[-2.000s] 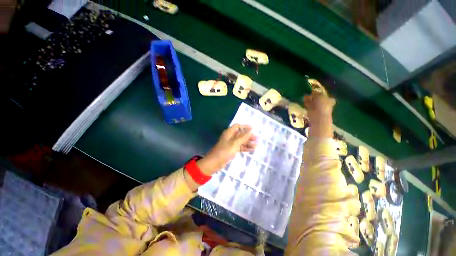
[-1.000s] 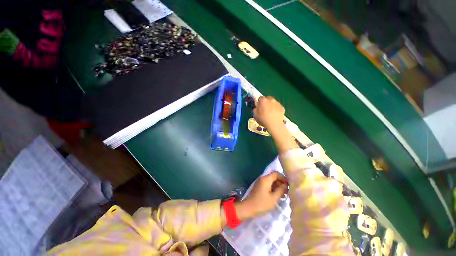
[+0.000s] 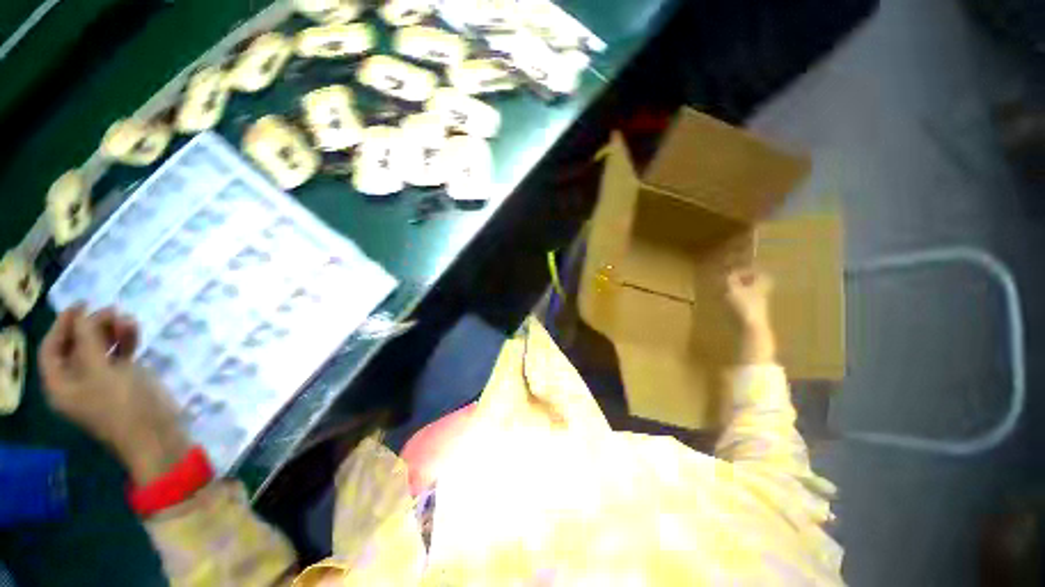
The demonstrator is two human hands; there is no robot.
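A white blister tray (image 3: 246,298) with rows of pockets lies on the bench. My left hand (image 3: 94,350), with a red band on its wrist, is at the tray's left edge. Its fingers are curled; whether they hold something small cannot be told. Cream housing halves (image 3: 395,78) with dark parts lie in a row and a cluster beyond the tray. An open brown cardboard carton (image 3: 676,373) stands at the right, flaps spread. My right hand (image 3: 749,287) is small and blurred over the carton's opening, near its right flap; its grip cannot be told.
Part of a blue bin (image 3: 32,484) shows at the left edge. A grey looped handle (image 3: 1014,344) extends right of the carton above the grey floor. The green bench edge (image 3: 487,218) runs diagonally between bench and carton. A white sheet lies under some housings at the top.
The view has swung right, bringing the carton into view. My right hand has moved from the housings near the blue bin to the carton. My left hand remains by the tray.
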